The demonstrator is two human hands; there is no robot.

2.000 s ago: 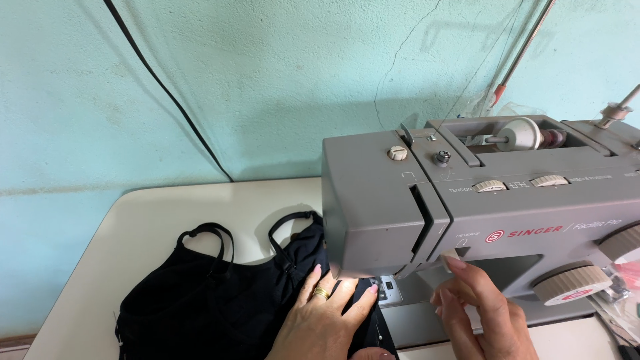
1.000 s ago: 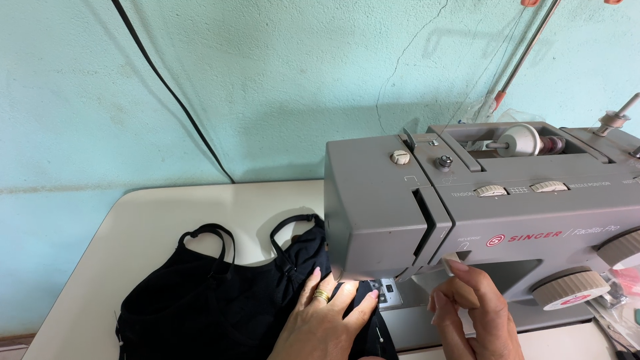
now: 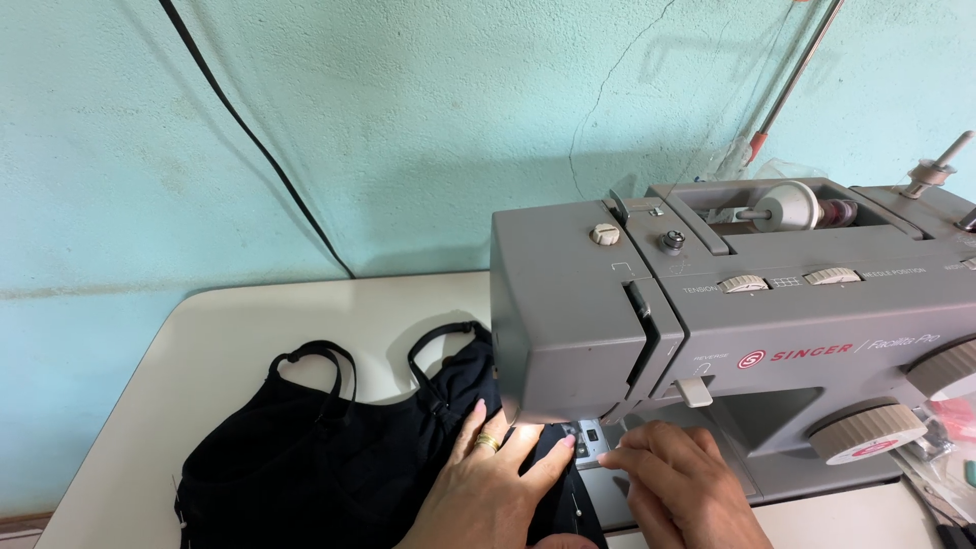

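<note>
A grey Singer sewing machine (image 3: pixel 579 320) stands on the right. A black strappy garment (image 3: pixel 305 450) lies on the table, its right part running beneath the machine's head. My left hand (image 3: pixel 496 480) rests spread on the garment beside the needle area, a gold ring on one finger. My right hand (image 3: pixel 679 480) is right of the metal needle plate (image 3: pixel 589 442), below the reverse lever (image 3: pixel 694 391), fingers curled; whether it pinches anything is not clear. Pins (image 3: pixel 576 512) sit in the black fabric. The needle and presser foot are hidden behind the machine head.
The pale table (image 3: pixel 229 313) meets a turquoise wall, down which a black cable (image 3: pixel 252 141) hangs. A spool with a white cap (image 3: pixel 785 207) lies in the machine's top. Plastic bags (image 3: pixel 945 435) and a dark object are at the right edge.
My right hand has left the reverse lever, where its fingers were, and moved down and left toward the needle plate. My left hand stays on the garment.
</note>
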